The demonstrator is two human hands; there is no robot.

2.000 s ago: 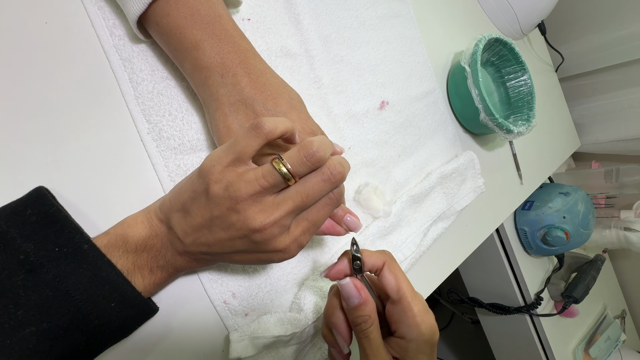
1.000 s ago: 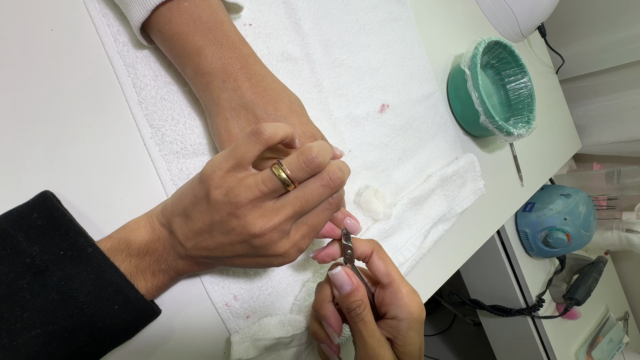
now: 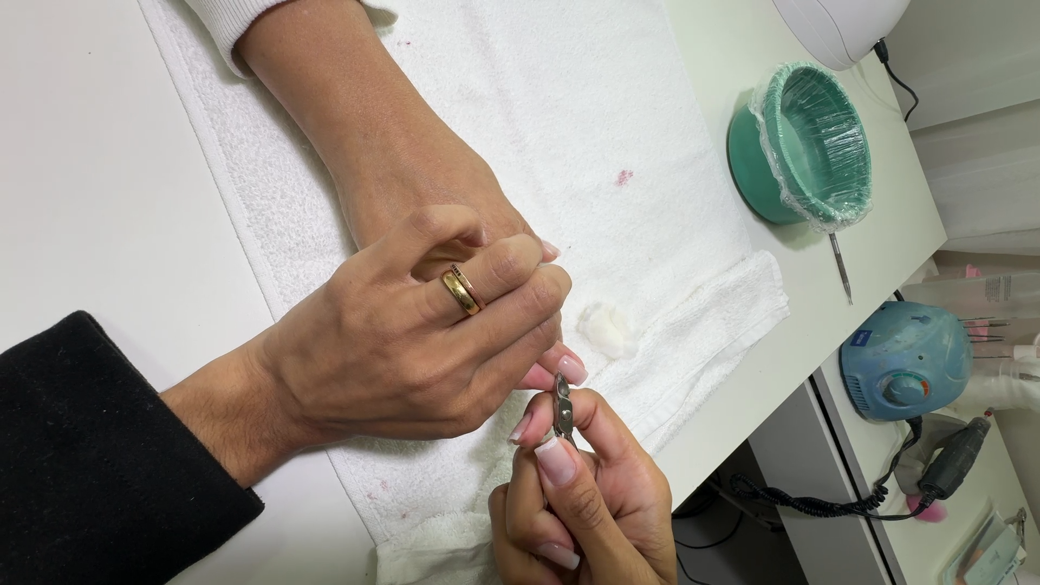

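My left hand [image 3: 422,333], with gold rings and a black sleeve, is closed around the fingers of another person's hand [image 3: 422,171]. That hand reaches in from the top in a white sleeve, and most of its fingers are hidden under mine. One fingertip with a pale pink nail [image 3: 572,370] sticks out below my knuckles. My right hand [image 3: 593,496] grips metal cuticle nippers [image 3: 563,410] between thumb and fingers. Their tip is at this fingertip; whether the jaws are apart cannot be told. A cotton pad [image 3: 608,329] lies close by on a white towel [image 3: 569,97].
A green bowl [image 3: 751,166] lined with clear plastic stands at the upper right, a thin metal tool [image 3: 842,272] beside it. Beyond the table edge, a blue nail drill unit [image 3: 906,357] and its corded black handpiece [image 3: 957,459] rest on a drawer unit. A white device [image 3: 841,28] is at the top.
Since two seconds ago, my right hand has moved the nippers up and left to the exposed fingertip. My left hand keeps its hold, nearly unmoved.
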